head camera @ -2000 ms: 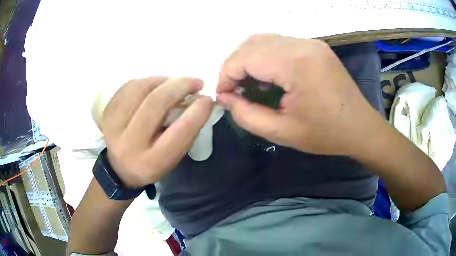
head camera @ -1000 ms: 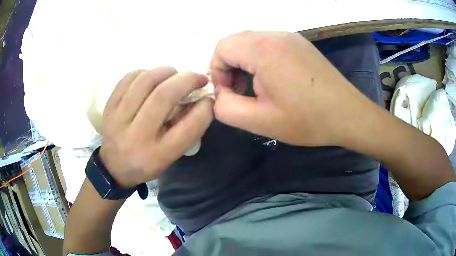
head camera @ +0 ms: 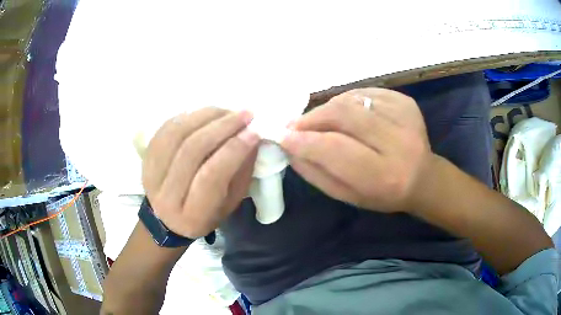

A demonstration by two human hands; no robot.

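A cream garment piece [head camera: 270,159] is stretched between my two hands above my dark-clothed lap. A narrow strap with a rounded end [head camera: 269,200] hangs from it below the fingers. My left hand [head camera: 197,166], with a dark watch on the wrist, pinches the cloth between thumb and fingers. My right hand [head camera: 363,147], with a ring, pinches the cloth at its other side. The fingertips are a short way apart. More cloth lies behind my left hand, washed out by glare, and its edge against the table cannot be made out.
The glossy white table [head camera: 393,37] curves across the top, with a printed ruler [head camera: 492,26] at the upper right. Cream cloth [head camera: 529,166] lies in a heap at the right below the table. Cartons [head camera: 74,246] and an orange cord [head camera: 52,215] are at the lower left.
My right hand has turned, with its fingers closer together, and my fingertips have drawn slightly apart with cloth showing between them. The strap hangs in fuller view than one second ago. The view has shifted.
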